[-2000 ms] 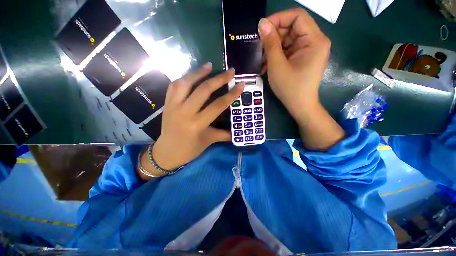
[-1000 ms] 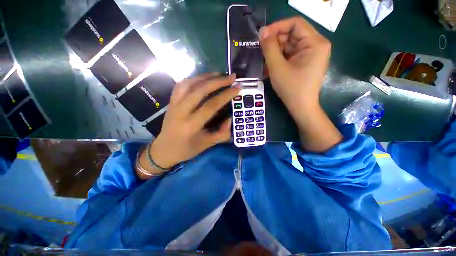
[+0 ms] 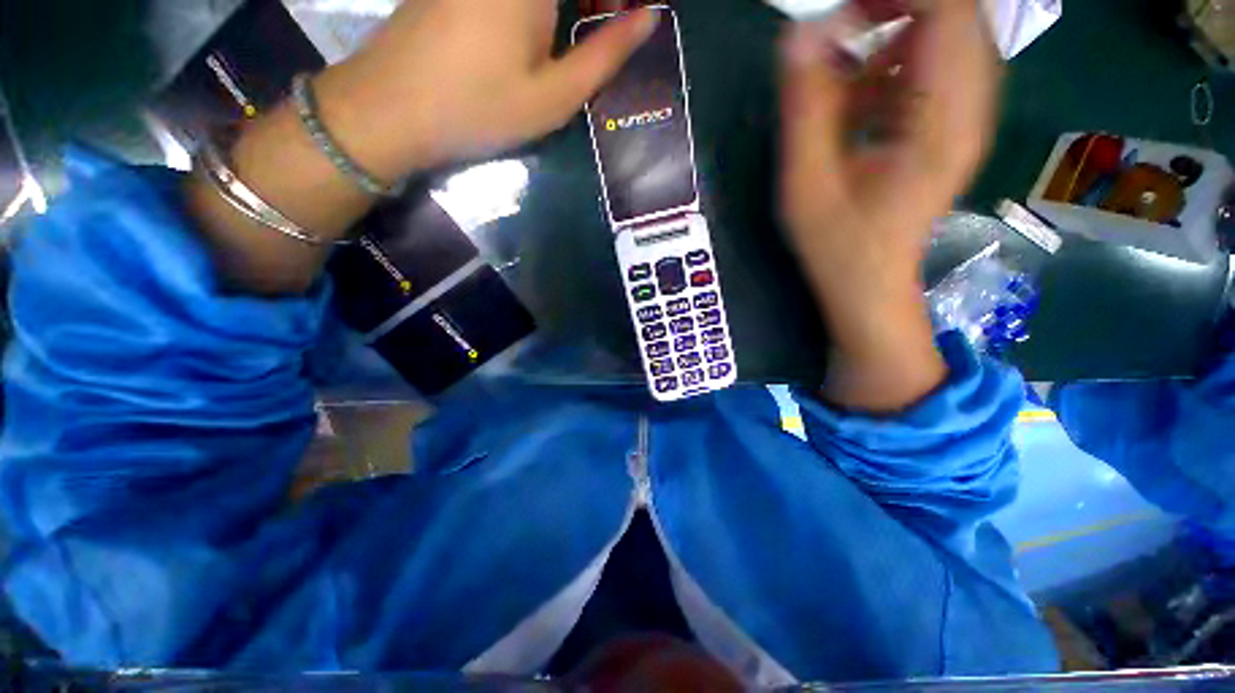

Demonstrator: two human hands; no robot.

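An open white flip phone [image 3: 684, 309] lies on the green bench, slightly tilted, keypad half toward me. A black film with a yellow-white logo [image 3: 641, 149] covers its screen. My left hand [image 3: 461, 81] reaches across from the left, its thumb tip at the phone's top edge; its other fingers are hidden or cut off by the frame's top. My right hand [image 3: 887, 149] is raised right of the phone, apart from it and strongly blurred; something small and pale shows at its fingers, but I cannot tell whether it is held. Black films [image 3: 454, 329] on clear backing lie left of the phone, partly under my left forearm.
A white container with a brown-red cartoon [image 3: 1131, 196] stands at the right, a small white stick [image 3: 1029, 226] beside it. Crumpled clear scraps with blue bits [image 3: 995, 301] lie near the bench edge. A white piece [image 3: 1025, 22] lies at the top. Another person's blue sleeve shows far right.
My left hand has moved from the phone's hinge up to its top edge. My right hand has moved away to the right. The phone has tilted, its top leftward. The film sheet has shifted.
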